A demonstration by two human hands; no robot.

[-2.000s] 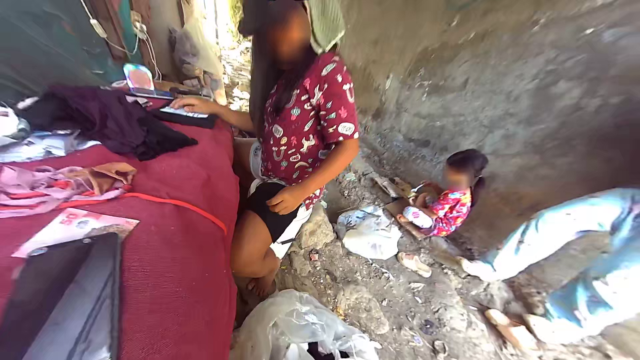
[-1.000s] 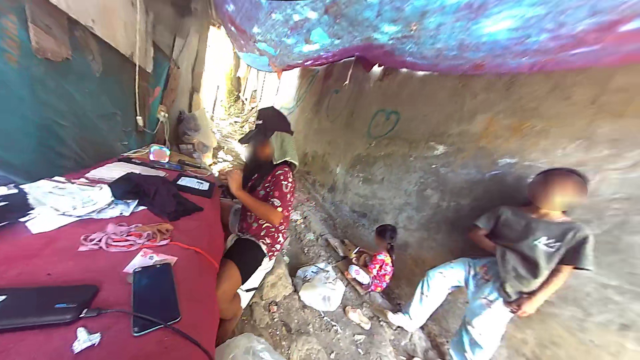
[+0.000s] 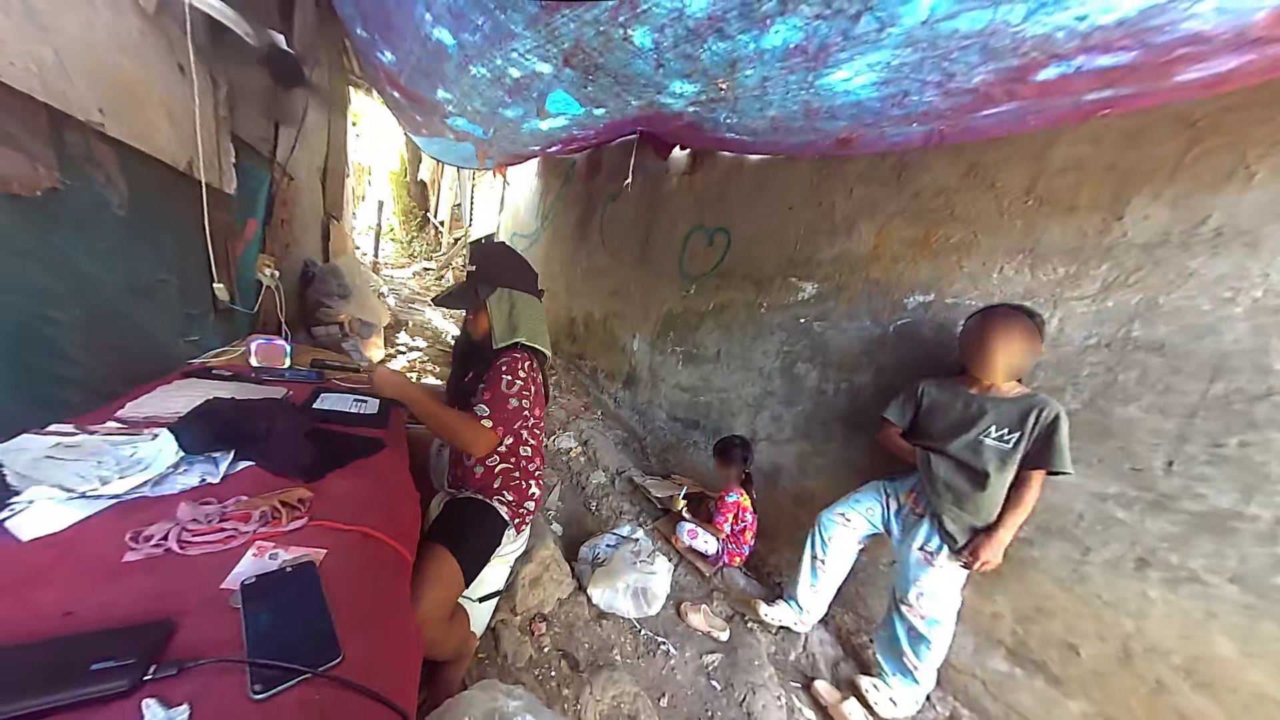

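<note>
Neither my left hand nor my right hand shows in the head view. Nearest to me on the red-covered table [image 3: 350,560] lies a smartphone [image 3: 290,628] with a dark screen, partly over a printed card [image 3: 272,562]. A black cable [image 3: 290,665] crosses the phone's lower part and leads to a flat black device [image 3: 80,668] at the lower left. Beyond them are a bundle of pink straps or cords [image 3: 215,522], a black cloth [image 3: 275,435] and crumpled white cloth or paper [image 3: 90,465]. A small lit device [image 3: 269,352] stands at the far end.
A person in a patterned red shirt [image 3: 515,430] sits at the table's right side. A small person [image 3: 738,515] sits on the ground near a white plastic bag [image 3: 625,572]. Another person [image 3: 985,460] leans on the wall. Stones and clogs [image 3: 704,620] lie on the uneven ground; a tarp [image 3: 750,80] hangs overhead.
The seated person's hand has left the table and is raised in front of them. The view has swung up and right since the oldest frame.
</note>
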